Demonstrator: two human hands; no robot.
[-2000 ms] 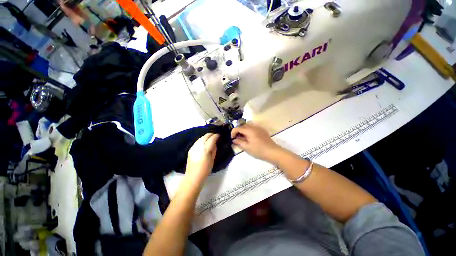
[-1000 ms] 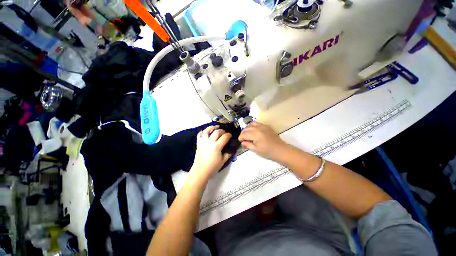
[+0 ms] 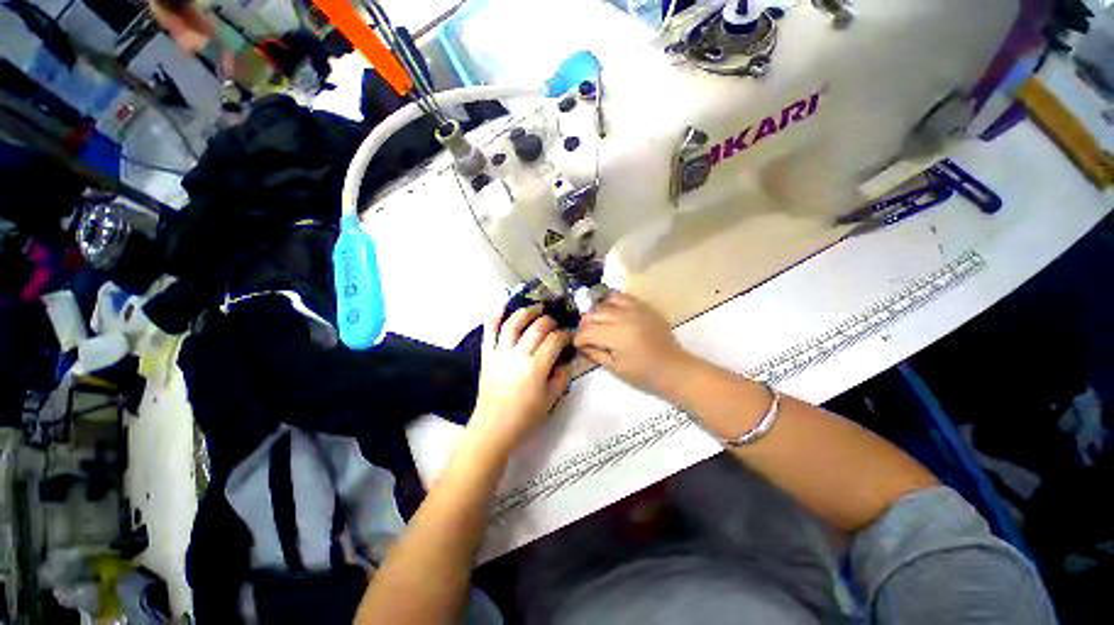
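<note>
The long black sleeve or leg [image 3: 403, 372] runs from the garment body [image 3: 263, 366] at the left to the presser foot and needle [image 3: 574, 283]. My left hand [image 3: 523, 366] lies on the black cloth just left of the needle, fingers bent and pressing it down. My right hand [image 3: 629, 346] is right beside the presser foot, its fingertips pinching the cloth edge. The needle point and the seam are hidden by the fingers and machine head. A grey panel [image 3: 312, 501] with a black stripe hangs over the table's front left.
The cream sewing machine [image 3: 782, 110] stands above and right of my hands. A blue machine lamp [image 3: 358, 287] hangs left of its head. Dark blue thread snips [image 3: 916, 199] lie under the arm at the right. A printed table ruler [image 3: 855, 320] runs along the front edge. Black cloth is piled behind left.
Since two seconds ago my left hand has moved slightly right and flattened over the cloth near the needle. Less black cloth shows in front of my hands. My right hand stays by the presser foot.
</note>
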